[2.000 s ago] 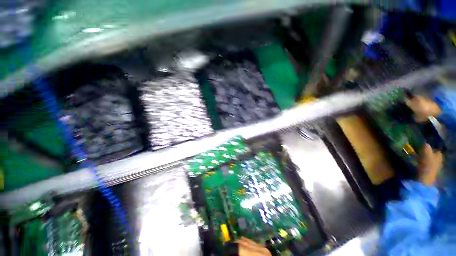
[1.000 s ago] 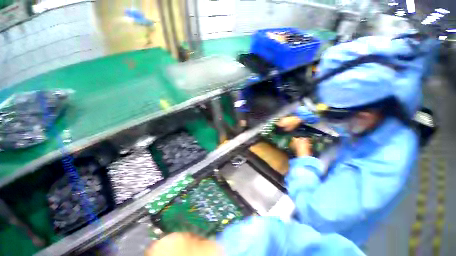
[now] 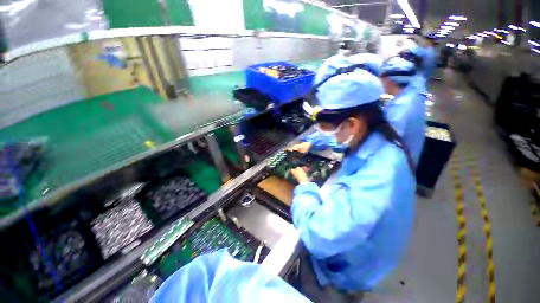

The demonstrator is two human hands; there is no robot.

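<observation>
A green circuit board [image 3: 216,238] crowded with silver and white parts lies in a dark carrier on the line at lower centre. A narrow green strip with pale spots [image 3: 167,241] lies along its far edge. My blue sleeve [image 3: 222,281] comes in at the bottom edge and covers the board's near part. Neither of my hands shows. Above the rail are a bin of silver-white components [image 3: 121,226] and dark grey components in bins to its right [image 3: 174,196] and left [image 3: 59,254].
A worker in a blue smock [image 3: 355,207] stands to the right, both hands over another board [image 3: 320,168]. Between are a metal plate [image 3: 254,216] and brown cardboard [image 3: 276,189]. A blue bin [image 3: 278,83] sits on the green shelf [image 3: 77,133]. A blue cord hangs at left.
The view has swung up and to the right, showing more workers and the aisle. The hand seen low in the picture before is gone; only the sleeve shows.
</observation>
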